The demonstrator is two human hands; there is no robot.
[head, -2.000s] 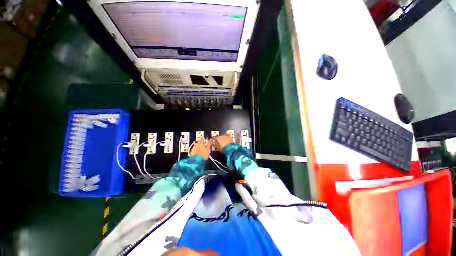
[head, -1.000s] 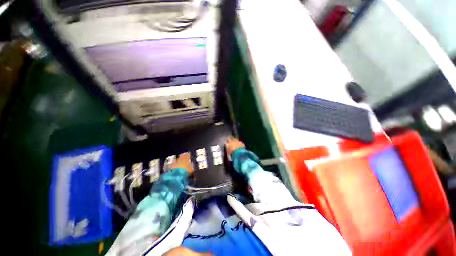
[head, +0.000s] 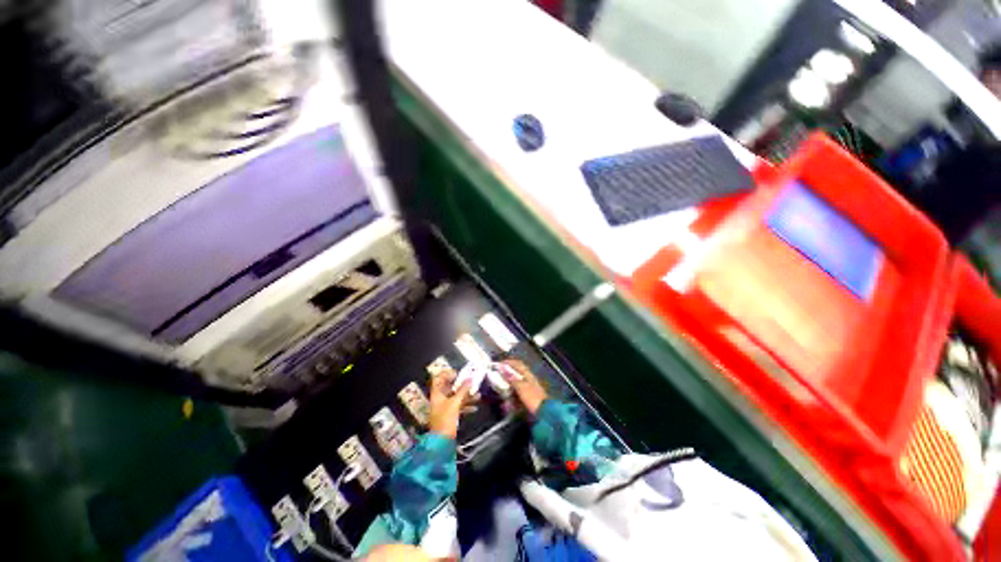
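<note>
My left hand (head: 448, 404) holds small white units in its fingers, over the right part of the socket row. My right hand (head: 525, 386) is just beside it, its fingers on another small white unit (head: 501, 379). The hands nearly meet. The row of upright white test sockets (head: 351, 461) runs diagonally on the black fixture board (head: 384, 357). White cords hang at the left sockets, and thin cords (head: 483, 437) show below my hands. The blue tray (head: 225, 514) with white units is cut off at the bottom edge.
The test instrument (head: 340, 307) and monitor (head: 231, 236) stand behind the board. The white bench (head: 472, 77) holds a keyboard (head: 664, 181) and mouse (head: 528, 133). Red bins (head: 867, 373) are at the right, one with a blue-violet sheet (head: 825, 239). Orange-striped material (head: 942, 450) is beside them.
The view has turned right. My hands, apart one second ago, are now close together with white units in the fingers. Cords no longer show at the right-end sockets.
</note>
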